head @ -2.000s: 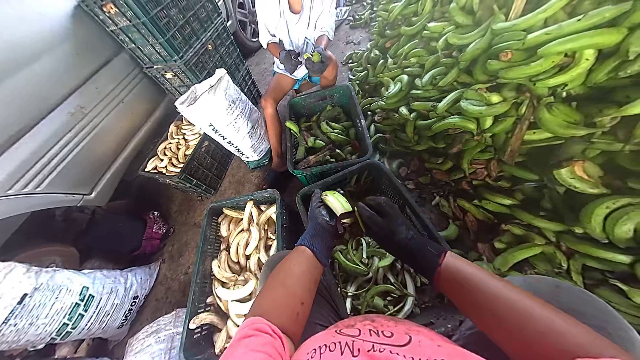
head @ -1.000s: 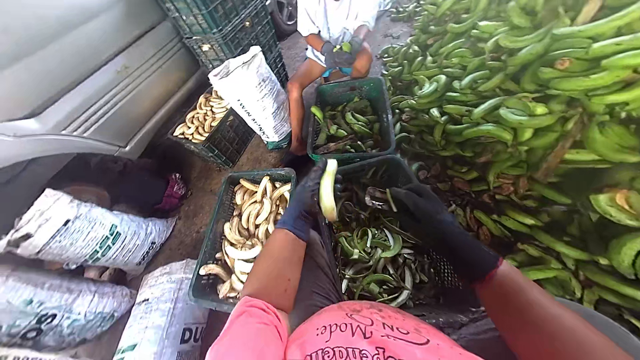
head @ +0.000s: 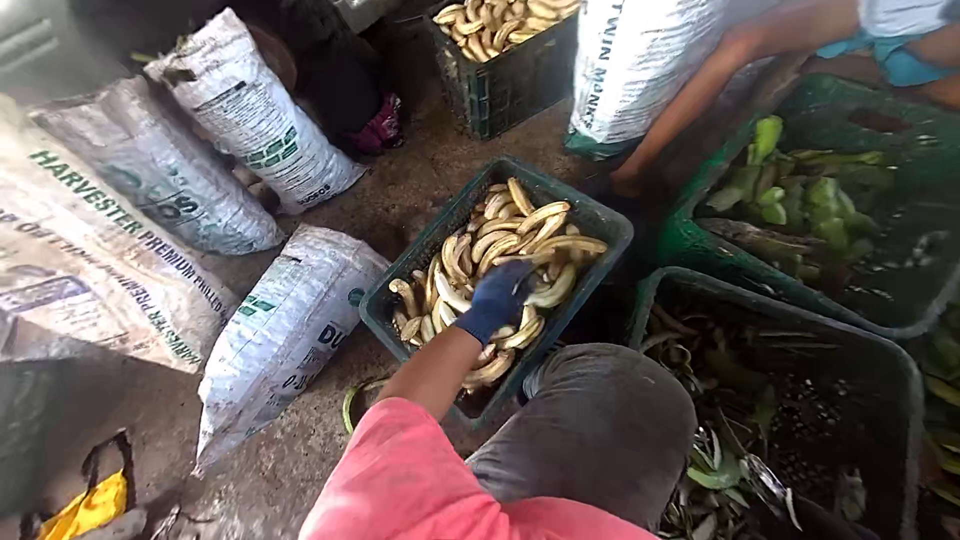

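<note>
My left hand [head: 496,298], in a blue knit glove, reaches down into a dark green plastic crate [head: 611,225] of peeled bananas or plantains [head: 491,244]. Its fingers lie among the fruit at the crate's right half, and blur hides whether they grip a piece. At the lower right, a black crate [head: 896,420] holds green peels [head: 720,469]. A dark, blurred shape low in that crate may be my gloved right hand, beside a thin, shiny thing that I cannot make out.
White woven sacks [head: 292,322] with print lie and stand at the left. Another crate of peeled fruit [head: 502,90] stands beyond, beside an upright sack [head: 622,75]. A co-worker's bare leg [head: 690,90] is near a green crate with green pieces [head: 915,300]. A yellow bag [head: 86,510] lies lower left.
My left hand has moved left from above the peel crate, where it held a partly peeled fruit, down into the crate of peeled fruit. The view has swung left.
</note>
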